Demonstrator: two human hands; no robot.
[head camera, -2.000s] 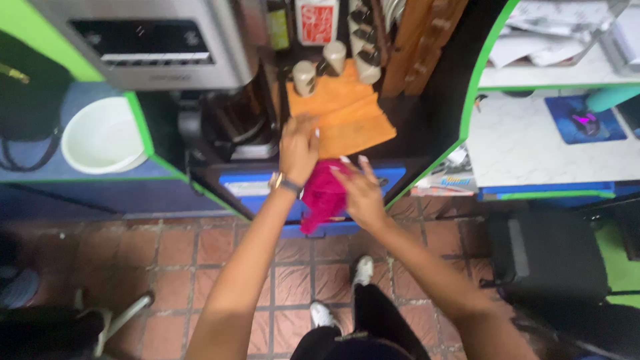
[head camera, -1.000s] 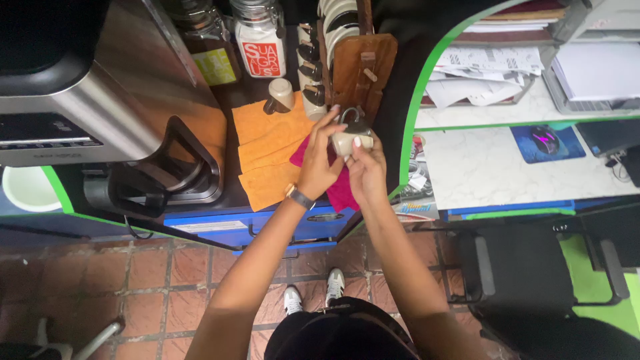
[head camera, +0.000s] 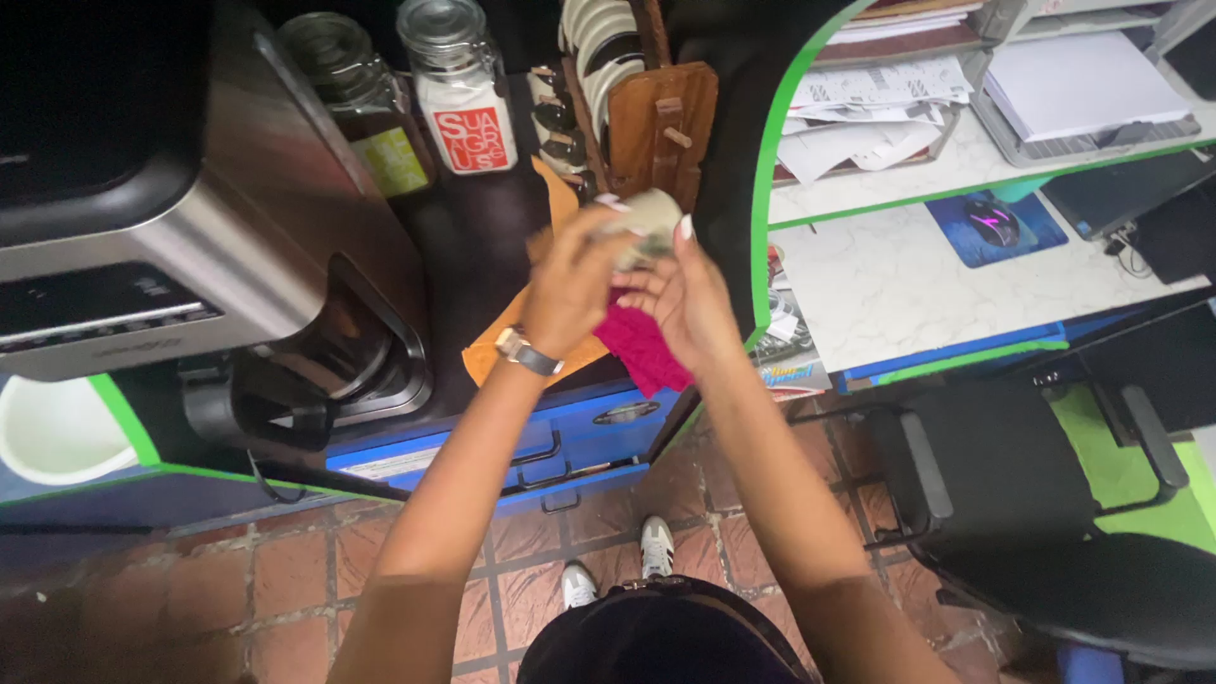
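Between both hands, above the counter, is a small cream cup (head camera: 654, 217), blurred by motion. My left hand (head camera: 573, 275) grips its left side, and my right hand (head camera: 692, 299) has its fingers at the right side and underneath. Below the hands a magenta cloth (head camera: 646, 347) lies bunched at the counter's front edge. An orange cloth (head camera: 494, 351) lies beside it, partly hidden behind my left hand and forearm. Just beyond the hands stands a wooden rack (head camera: 655, 123) holding saucers (head camera: 603, 47), with a row of small cups (head camera: 556, 114) along its left side.
A coffee maker (head camera: 294, 190) stands at the left with its glass carafe (head camera: 342, 351). Two clip-lid glass jars, one of white sugar (head camera: 465, 104) and one with a green label (head camera: 380, 142), stand behind. A green-edged partition (head camera: 765, 190) borders the right side; a black chair (head camera: 1007, 475) is beyond.
Two seconds ago both hands were over the cloths and two cups stood behind the orange cloth. One second ago a cup was in my hands; it is now held tilted differently. The view has moved closer.
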